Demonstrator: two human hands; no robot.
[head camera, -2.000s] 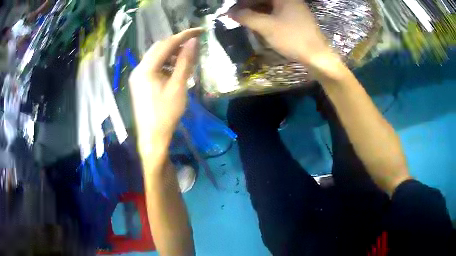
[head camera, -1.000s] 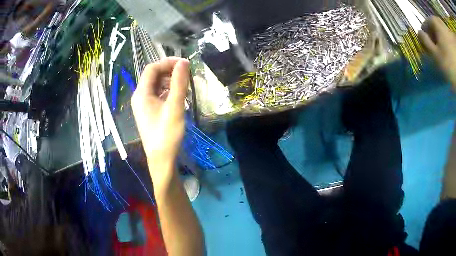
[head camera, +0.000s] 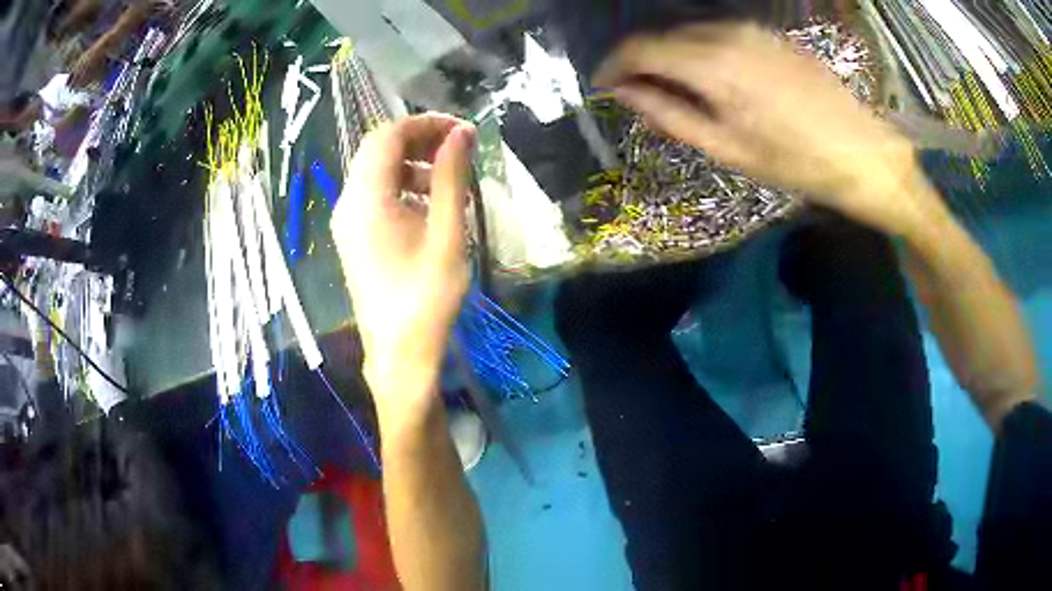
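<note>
My left hand (head camera: 404, 231) has its thumb and curled fingers close together, left of the crumpled white material (head camera: 542, 81). A thin pale piece shows beside its fingertips; whether it is gripped is unclear. My right hand (head camera: 750, 116) is blurred, palm down over the heap of tiny silvery-brown pieces (head camera: 704, 202), its fingertips just right of the white material. Whether it holds anything is hidden. Yellow bits (head camera: 611, 214) lie at the heap's left edge. A centre bundle of strips (head camera: 358, 98) passes behind my left hand, with blue wires (head camera: 508, 346) fanned below.
White strips (head camera: 242, 277) with yellow and blue wires overhang the bench at left. Blue handles (head camera: 297, 214) and a thin white tool (head camera: 300, 110) lie beside them. Another bundle (head camera: 963, 46) is at upper right. A red stool (head camera: 375, 531) stands below. Another person's hand (head camera: 110, 52) shows upper left.
My right hand was by the white material, then at the upper-right bundle; now it is back left over the heap. My left hand stays near the same place. The view has shifted slightly.
</note>
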